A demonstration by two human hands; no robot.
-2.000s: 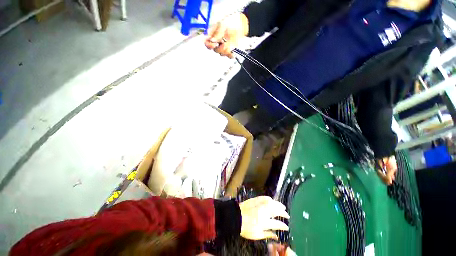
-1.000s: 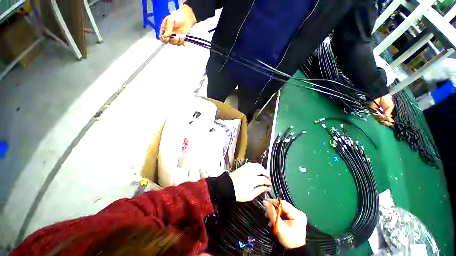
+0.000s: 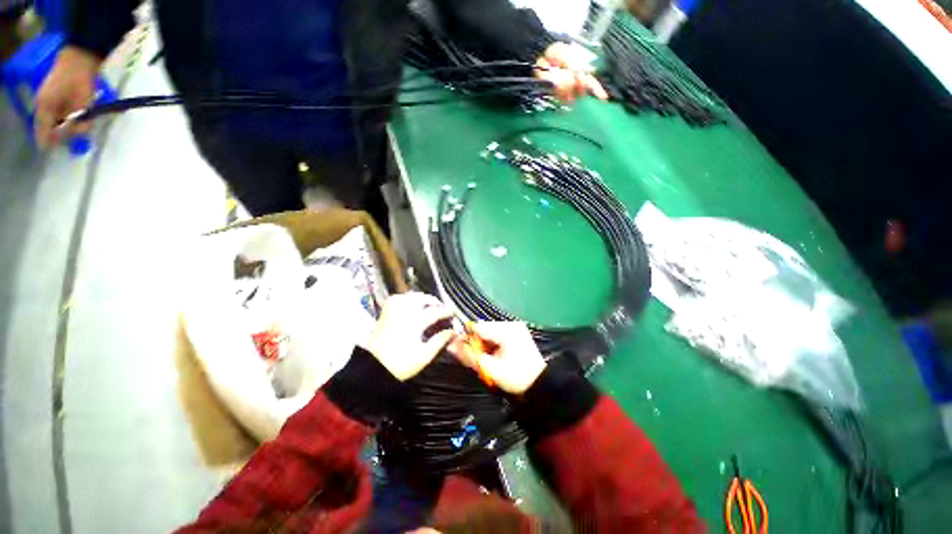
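Note:
My left hand [image 3: 408, 332] has its fingers closed on a black cable end near the bench's front edge. My right hand [image 3: 503, 353] holds orange-handled scissors [image 3: 478, 347] close against the left fingertips. The blades and the cable tip are too small and blurred to tell apart. A bundle of black cables [image 3: 631, 253] curves in a ring on the green bench, with pale tips at its far ends. More black cables [image 3: 444, 402] lie across my lap below my hands, with a small blue piece on them.
A carton [image 3: 388, 253] with a white plastic liner stands left of my lap. A clear bag of small parts [image 3: 746, 302] and spare orange scissors [image 3: 745, 507] lie on the bench at right. A person [image 3: 303, 83] stands across, stretching black cables between two hands. Darker cable heaps [image 3: 658, 78] lie beyond.
The view has swung right and down, showing the parts bag fully and the spare scissors. My right hand came into clear view with the scissors and stays at my left fingertips.

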